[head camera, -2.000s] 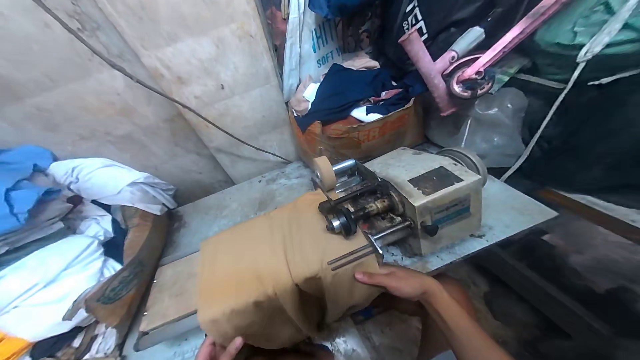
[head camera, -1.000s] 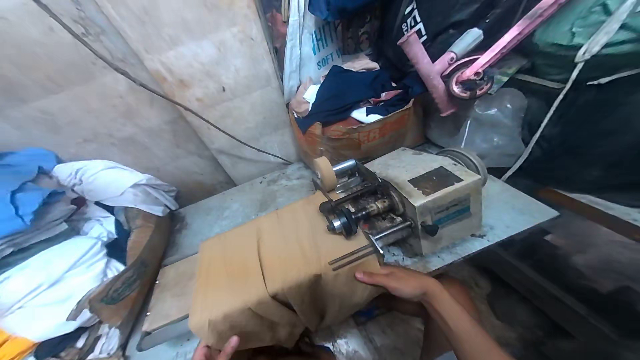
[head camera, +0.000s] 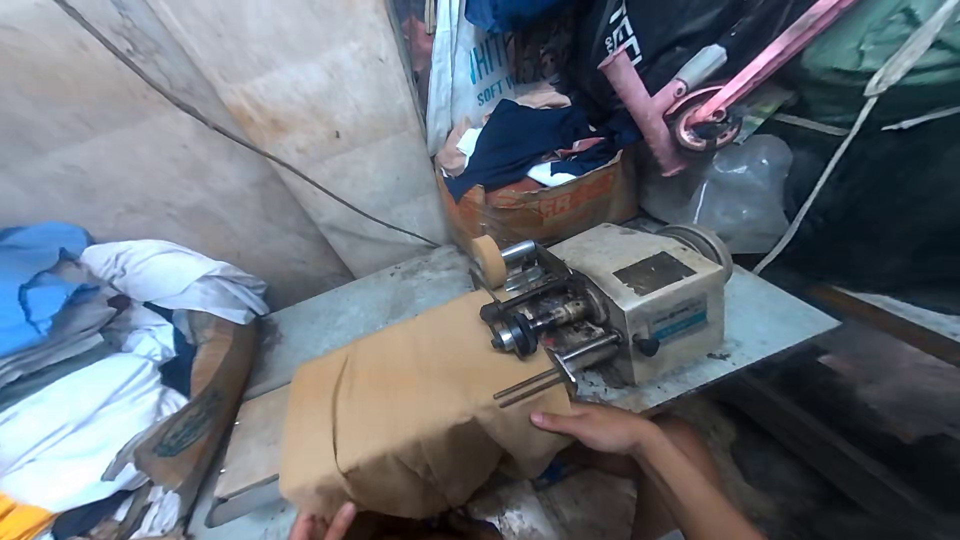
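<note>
A tan fabric piece (head camera: 405, 367) lies over the tabletop and hangs past its front edge. Its right part passes under the rollers and two metal rods of a beige cutting or winding machine (head camera: 660, 300). A small roll of tan strip (head camera: 489, 261) sits on the machine's back spindle. My right hand (head camera: 600, 427) grips the fabric's edge just below the rods, thumb on top. At the bottom, my left hand (head camera: 322, 523) pinches the fabric's lower left edge; most of that hand is out of view.
Left of the table (head camera: 352, 315) stands a cardboard box (head camera: 217, 375) heaped with white and blue cloth. Behind the machine is another cardboard box (head camera: 555, 210) of dark cloth. A pink scooter frame (head camera: 645, 112) leans at the back right, near a clear plastic bag (head camera: 742, 195).
The fabric has shifted and its folds have changed, with a narrow crease now near its left end. Both hands remain at the fabric's front edge.
</note>
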